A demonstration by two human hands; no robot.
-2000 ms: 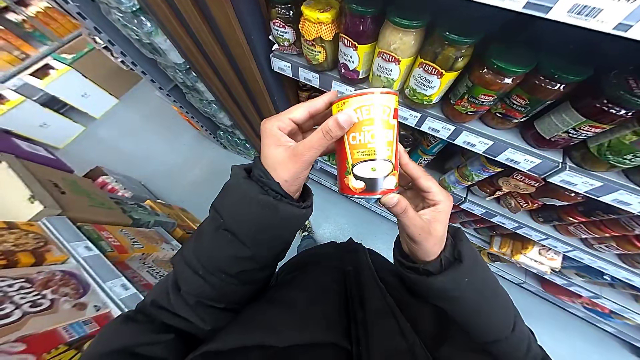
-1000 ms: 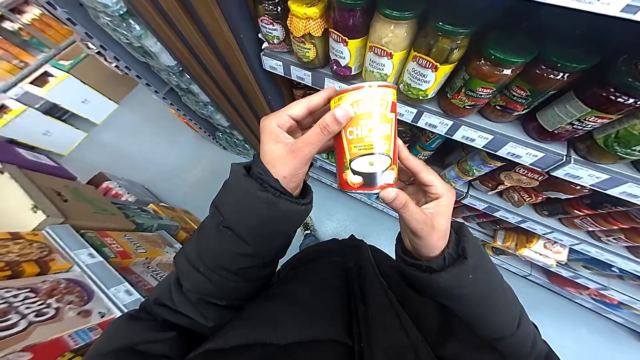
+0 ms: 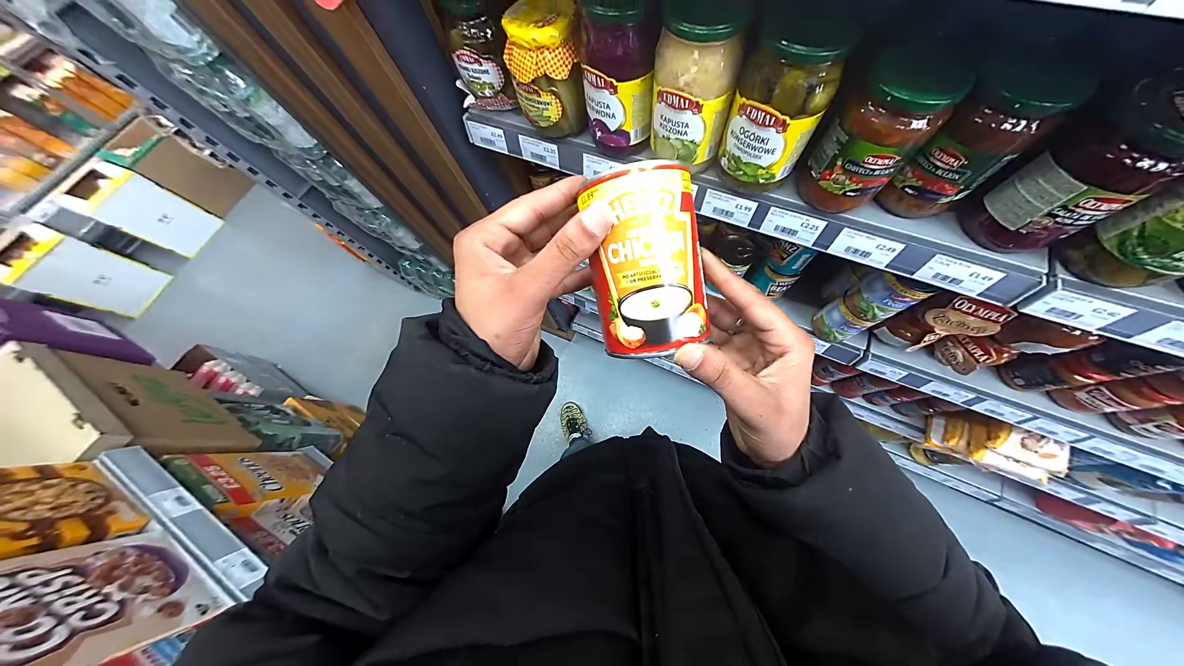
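Observation:
A red and yellow Heinz chicken soup can [image 3: 652, 268] is held nearly upright between both hands, its front label toward me. My left hand [image 3: 527, 268] grips the can's left side, with the thumb across the upper label and the fingers behind it. My right hand [image 3: 763, 361] holds the lower right side, its thumb at the bottom rim and its other fingers partly hidden behind the can. Beyond the can, glass jars of pickles [image 3: 775, 120] and of red cabbage [image 3: 618, 92] stand on a shelf.
The shelf edge [image 3: 832, 236] with price labels runs along the right, above lower shelves of jars and tins. Cereal boxes [image 3: 92, 592] and cartons [image 3: 120, 398] are at the left. Bottles [image 3: 268, 139] line a rack at the upper left. Grey floor [image 3: 370, 314] shows between the shelves.

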